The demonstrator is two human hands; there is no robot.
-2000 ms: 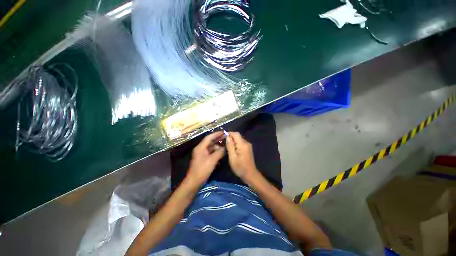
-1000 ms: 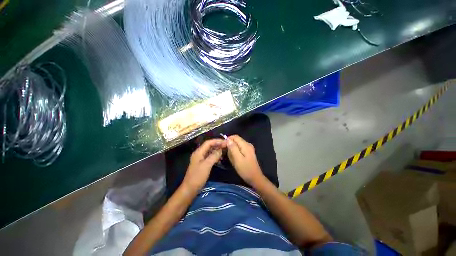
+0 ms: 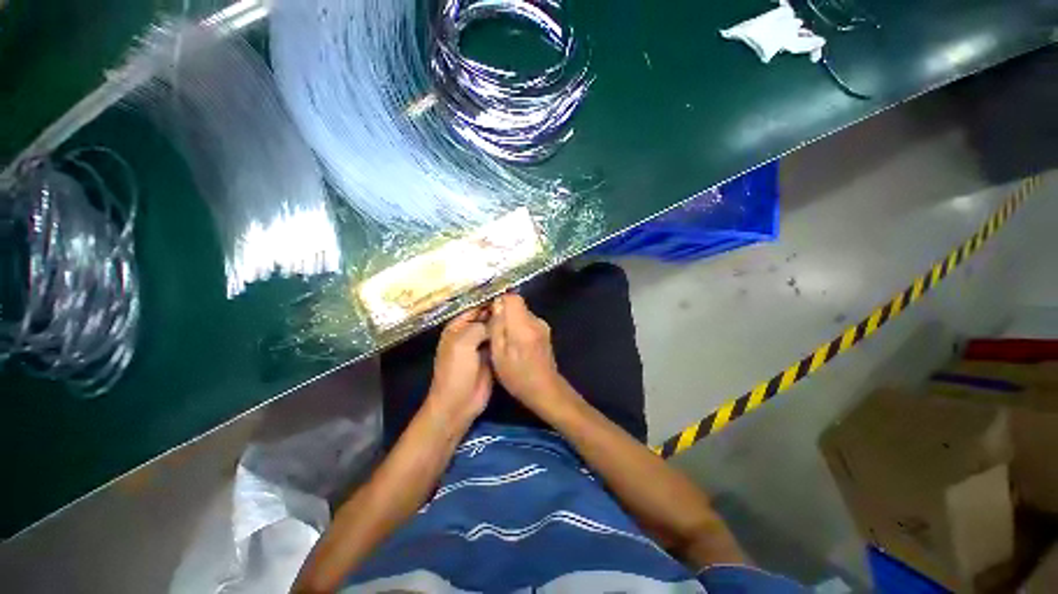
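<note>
My left hand (image 3: 462,362) and my right hand (image 3: 519,346) are bare and close together at the bench's front edge, just below the cream-yellow tray (image 3: 450,272). The fingertips of both hands are pinched together. What they hold is too small and too hidden by the fingers to make out. The tray lies tilted along the bench edge, with crinkled clear plastic (image 3: 316,327) around and under it.
On the green bench (image 3: 661,128) lie tangled silver wires (image 3: 81,284), a smaller pale bundle (image 3: 261,174), a large blue-white bundle (image 3: 360,128), a coiled wire ring (image 3: 528,110) and a white scrap (image 3: 770,33). A blue bin (image 3: 731,221), cartons (image 3: 928,464) and a white sack (image 3: 267,522) stand below.
Both hands have moved up and slightly left, closer to the bench edge and tray. The pale piece seen at the fingertips before no longer shows. The view has shifted slightly.
</note>
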